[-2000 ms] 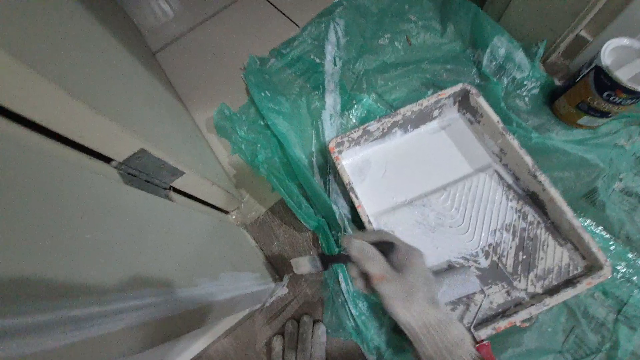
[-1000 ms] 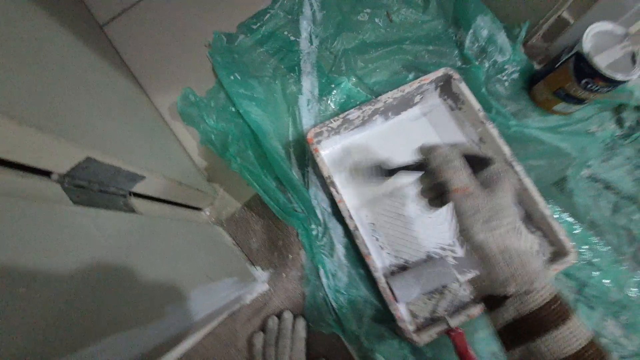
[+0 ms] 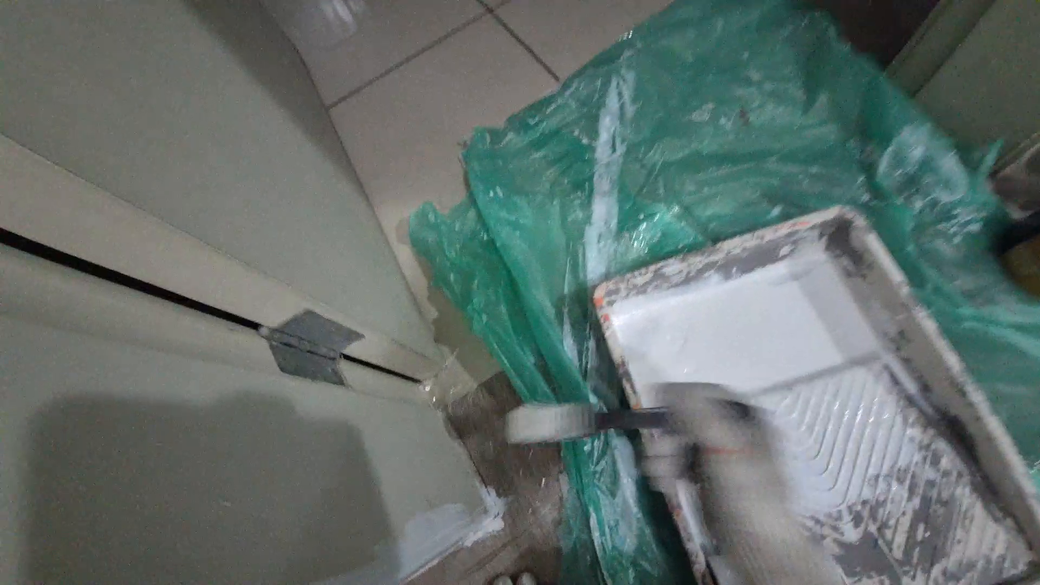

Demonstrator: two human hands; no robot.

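Note:
My right hand (image 3: 731, 479), in a light knit glove and blurred by motion, is closed around the dark handle of a paintbrush (image 3: 552, 422). The brush points left, its head white with paint, over the edge of the green plastic sheet. Beneath and beside the hand lies a paint tray (image 3: 926, 309) with white paint (image 3: 723, 333) in its well and on its ribbed slope. Of my left hand (image 3: 516, 578) only gloved fingertips show at the bottom edge; what they do is hidden. Fresh white paint (image 3: 443, 532) marks the lower edge of the pale door panel.
A pale door and frame with a metal hinge (image 3: 315, 347) fill the left side. Crumpled green plastic sheeting (image 3: 731, 138) lies under the tray, with floor tiles (image 3: 422, 122) beyond it. Part of a dark container (image 3: 1025, 256) shows at the right edge.
My right hand has moved left with the brush, from over the tray's paint well to past the tray's left side. The view has shifted, so the paint can is nearly out of frame.

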